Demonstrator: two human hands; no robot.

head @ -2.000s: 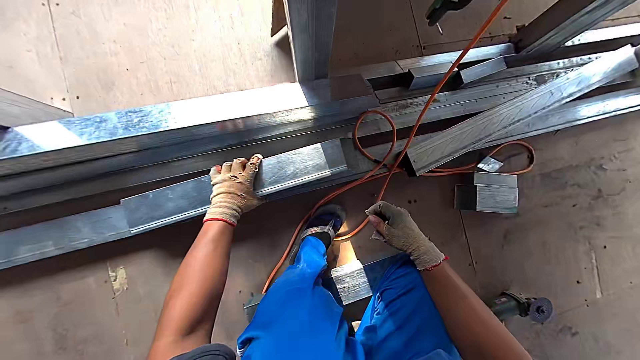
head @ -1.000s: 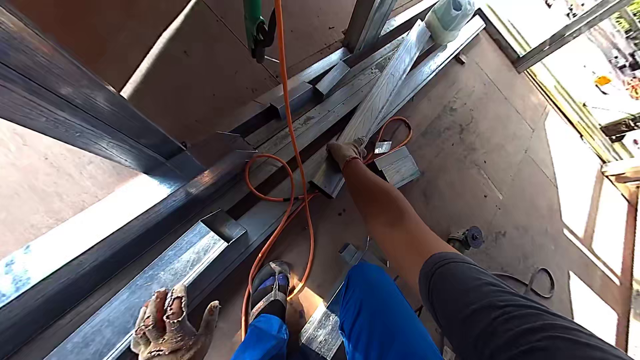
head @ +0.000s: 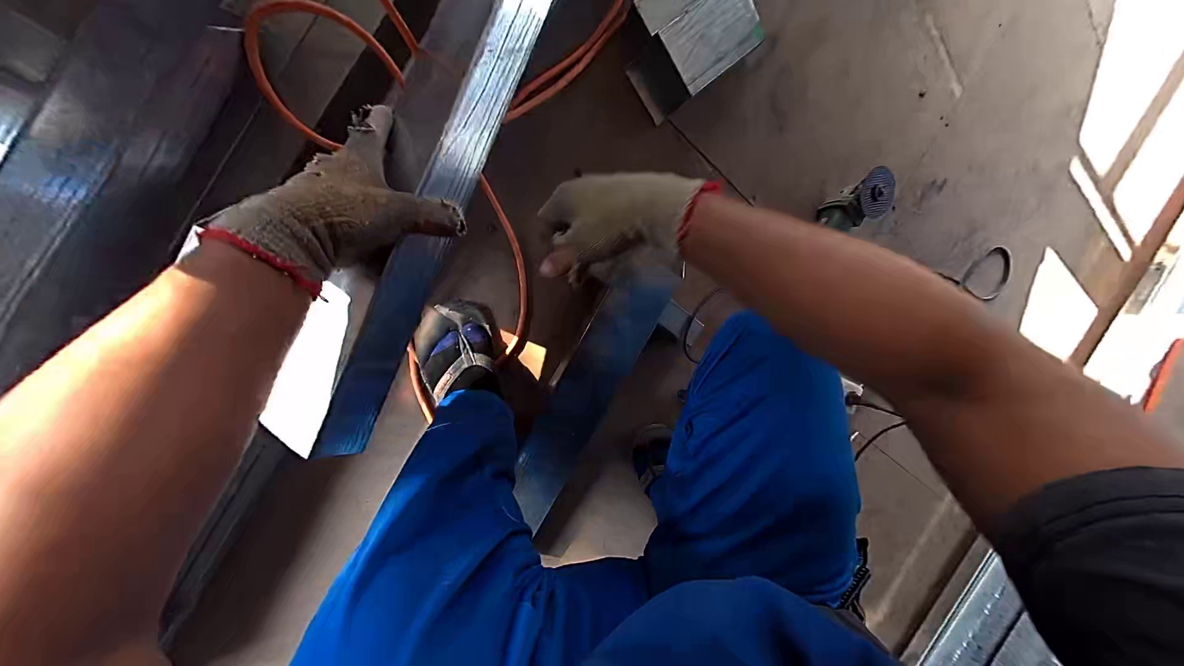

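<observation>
My left hand [head: 338, 199], in a worn knit glove with a red cuff, lies on a long galvanized steel channel [head: 407, 287] with its thumb and fingers spread over it. The channel slants from the top middle to the lower left. My right hand [head: 615, 222], gloved too, is held with fingers curled and nothing seen in it. Below that hand a shorter steel piece [head: 592, 388] slants between my legs. An orange cord [head: 518, 250] loops behind the long channel and around my shoe.
An angle grinder [head: 860, 199] lies on the floor at the right, with a black cable [head: 985, 273] near it. A short cut metal box section [head: 708, 42] lies at the top. More steel profiles [head: 83, 185] run along the left.
The long channel, which my right hand held a second ago, now lies closer to my legs under my left hand. My right hand has left it. The view has turned downward.
</observation>
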